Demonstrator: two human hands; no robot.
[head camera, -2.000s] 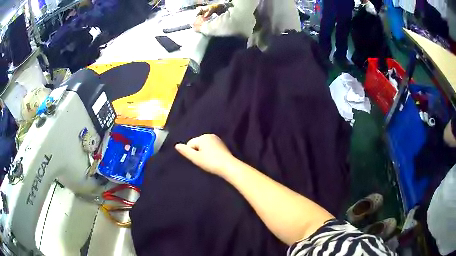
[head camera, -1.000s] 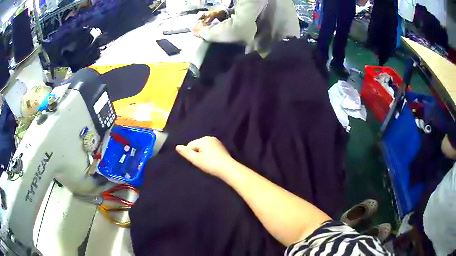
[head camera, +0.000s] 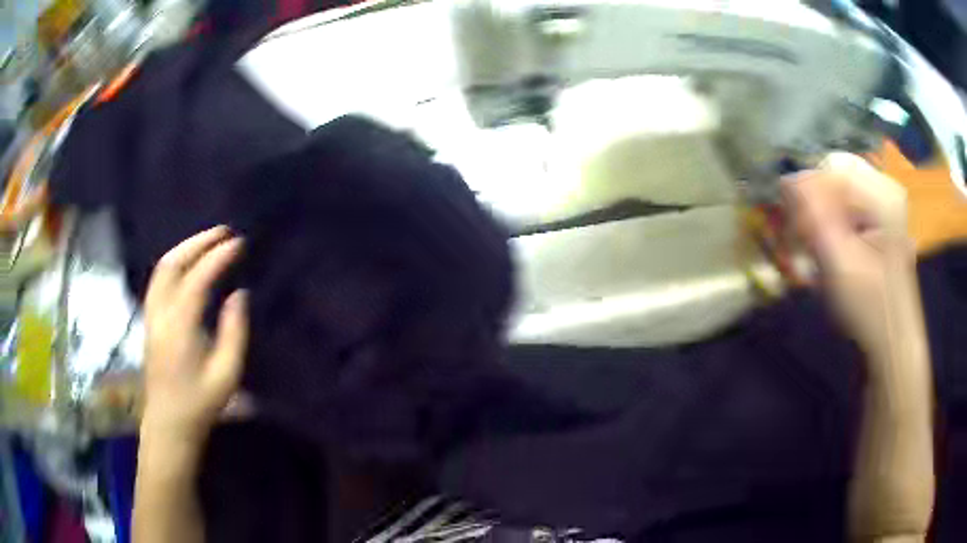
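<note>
The view is blurred. A dark garment (head camera: 371, 276) lies bunched at centre left and spreads over the lap to the right. My left hand (head camera: 196, 318) is at the left side of the bunch, thumb and fingers apart against the cloth; whether it grips cloth is unclear. My right hand (head camera: 854, 217) is raised at the right with curled fingers, beside red and yellow handles (head camera: 774, 249). What is inside it, if anything, is hidden. The white sewing machine (head camera: 636, 106) stands behind the garment.
The pale machine bed (head camera: 636, 270) lies between the garment bunch and my right hand. An orange board (head camera: 933, 202) shows at the right edge. More dark cloth (head camera: 180, 138) lies at the upper left. A small yellow thing (head camera: 34, 355) is at the far left.
The view has swung left to the machine. My left hand has come into view at the bunched cloth. My right hand is now near the handles instead of over the spread garment.
</note>
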